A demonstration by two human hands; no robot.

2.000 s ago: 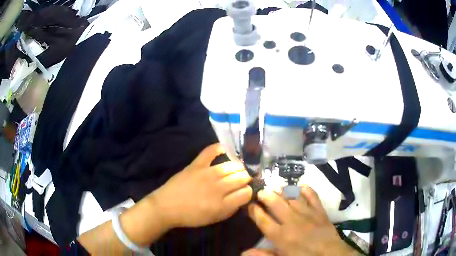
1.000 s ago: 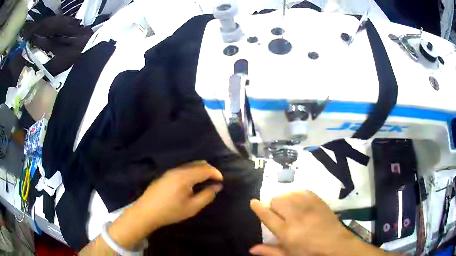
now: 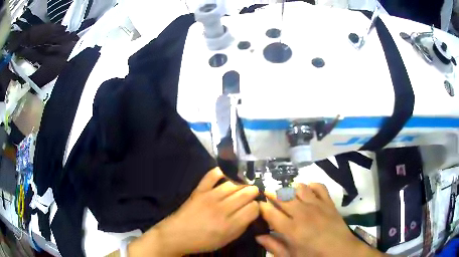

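Observation:
The black garment piece (image 3: 146,160) lies bunched left of the sewing machine head and runs under both hands. My left hand (image 3: 216,216) presses and holds it, fingertips just left of the presser foot area (image 3: 257,183). My right hand (image 3: 307,218) is on the right, its fingertips meeting the left ones and gripping the cloth edge, thumb lower down. The needle and cloth edge are mostly hidden by fingers and machine parts. The white machine head (image 3: 302,85) stands above the hands.
Narrow black strips (image 3: 345,173) and a black flat case (image 3: 401,196) lie right of the needle. A long black strip (image 3: 397,75) drapes over the machine arm. A long black cut panel (image 3: 63,115) lies at left. Yellow-green handled snips (image 3: 21,201) are at the left edge.
One second ago my hands were apart, the left raised over the cloth with fingers parted. Now both have come together at the presser foot. The camera view has shifted slightly.

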